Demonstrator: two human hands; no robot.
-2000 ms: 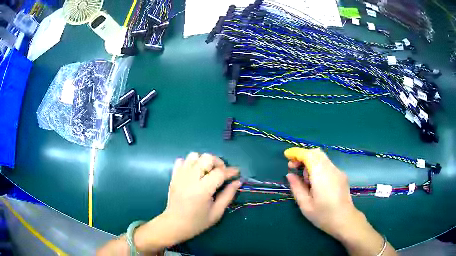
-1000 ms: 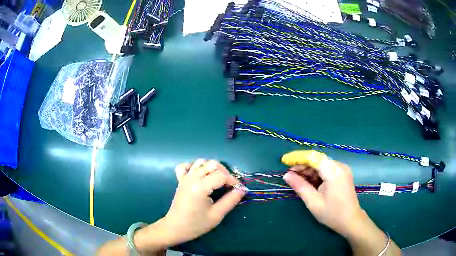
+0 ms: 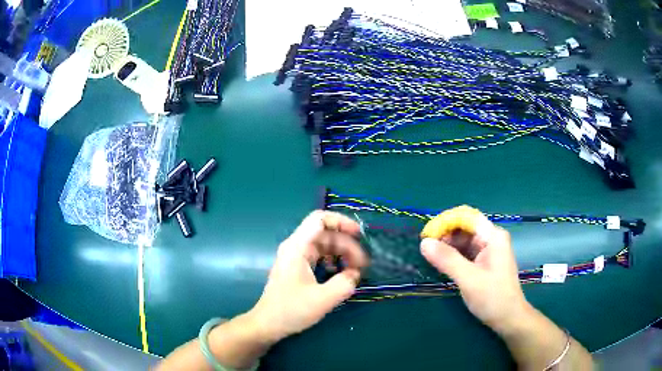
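Note:
A multicoloured wire harness (image 3: 555,273) with white labels lies across the near bench, its black connector (image 3: 627,249) at the right. My left hand (image 3: 297,282) is curled at the harness's left end, fingers blurred, with a dark piece partly visible inside them; wires meet its thumb. My right hand (image 3: 483,272), with a yellow-orange finger cot, is pinched over the harness's middle. Thin loose wires between the hands are blurred, and their tips are unclear. A blue-yellow-white harness (image 3: 508,217) lies just beyond, its left black connector (image 3: 324,198) partly behind my left hand.
A large pile of blue-yellow harnesses (image 3: 435,94) lies beyond my hands, with white paper (image 3: 268,36) behind it. Black connector housings (image 3: 183,192) lie beside a clear plastic bag (image 3: 120,181) at left. A cream fan (image 3: 103,48), darker harnesses (image 3: 199,58) and a blue bin (image 3: 20,196) are further left.
The view has shifted slightly. My left hand has moved right and its fingers have lifted. Wires between my hands have spread and blurred. The harness's right part now slants more.

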